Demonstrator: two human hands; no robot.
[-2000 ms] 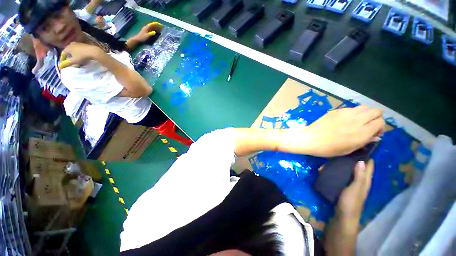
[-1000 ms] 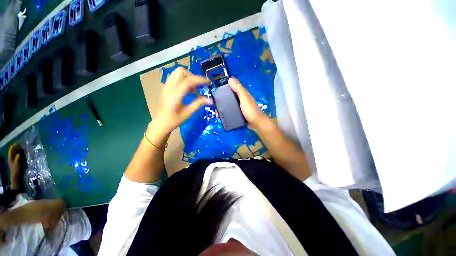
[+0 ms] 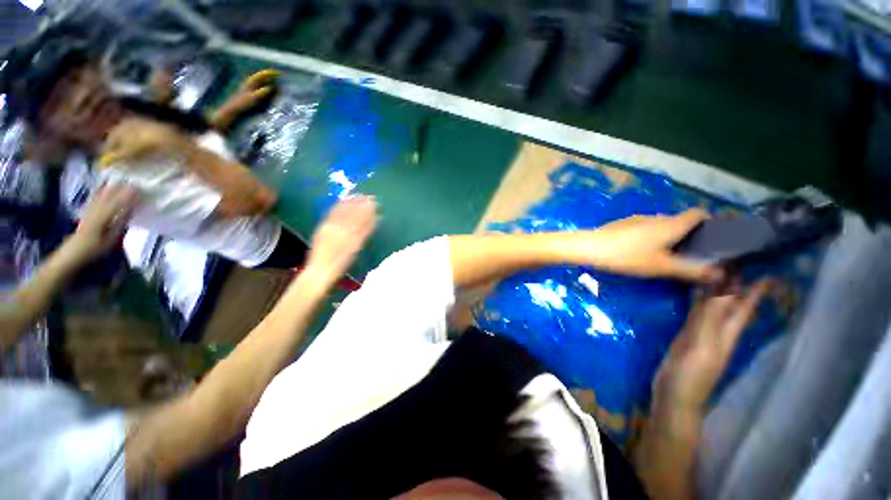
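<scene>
A dark grey device housing is at the right, over the far edge of the blue film pile, its darker end towards the right. The view is blurred. My left hand reaches in from the left and grips the housing's near-left end between thumb and fingers. My right hand is just below the housing, fingers raised and apart, with nothing visible in it. Whether its fingertips touch the housing is hard to tell. Shiny blue film scraps lie on tan cardboard under my left forearm.
Several black housings stand on the dark green line beyond its pale edge, with blue parts farther right. A person in white works at left. Another person's bare arms reach in at lower left. White sheets stand at right.
The view has swung left. The housing has moved from over the pile towards the line, now in my left hand; my right hand has come off it. Another person's arms have appeared at lower left.
</scene>
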